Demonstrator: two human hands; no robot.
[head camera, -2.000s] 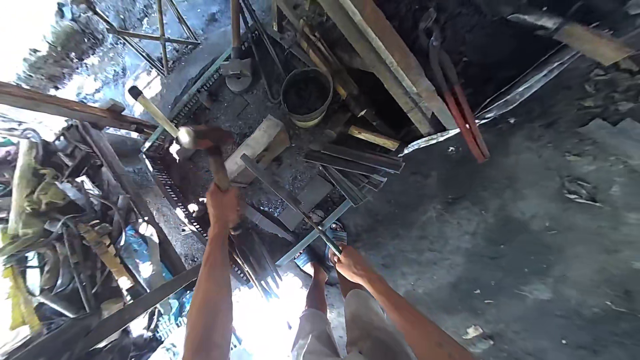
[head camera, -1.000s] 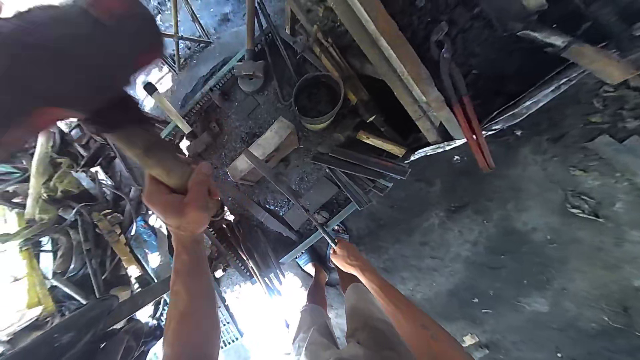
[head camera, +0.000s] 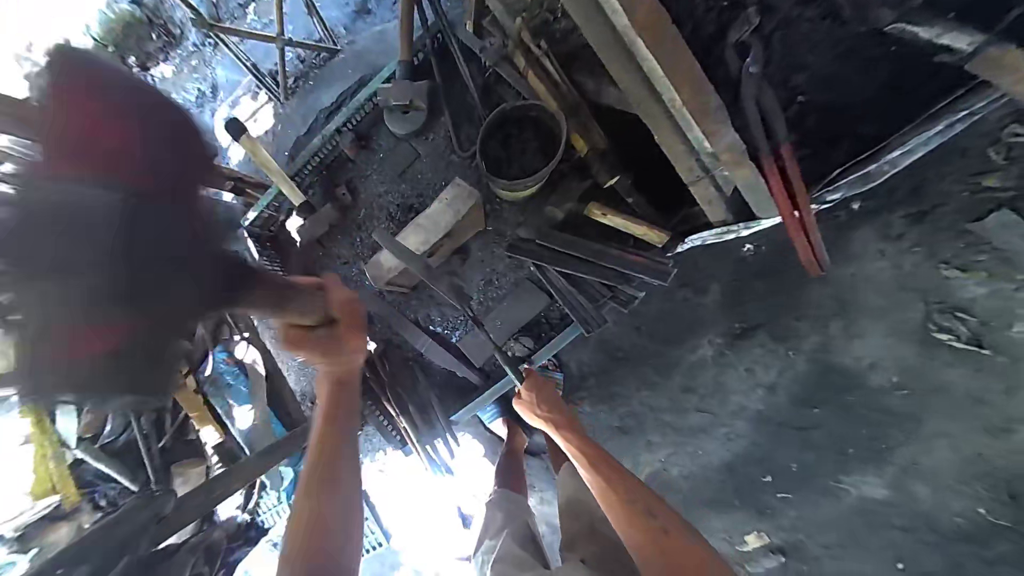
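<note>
My left hand (head camera: 328, 324) grips the handle of a raised hammer (head camera: 112, 232), whose large dark, reddish head is blurred close to the camera at the left. My right hand (head camera: 544, 400) is closed around the near end of a long, narrow metal piece (head camera: 428, 276), perhaps a blade or tongs. The far end of that piece overlaps the pale top of a block-shaped anvil (head camera: 432, 228). Whether it touches the anvil cannot be told. A second hammer (head camera: 272, 166) with a pale handle and black grip end rests left of the anvil. Dark flat metal bars (head camera: 596, 256) lie right of it.
A bucket (head camera: 520, 148) with dark contents stands behind the anvil. Red-handled tongs or cutters (head camera: 788, 200) lie at the right, beside wooden beams (head camera: 680, 104). A metal edge rail (head camera: 528, 372) runs before my sandalled feet. Scrap (head camera: 232, 392) is piled at the left.
The hammer in my left hand has risen from beside the anvil toward the camera and, since one second ago, swung lower in view. My right hand keeps hold of the metal piece.
</note>
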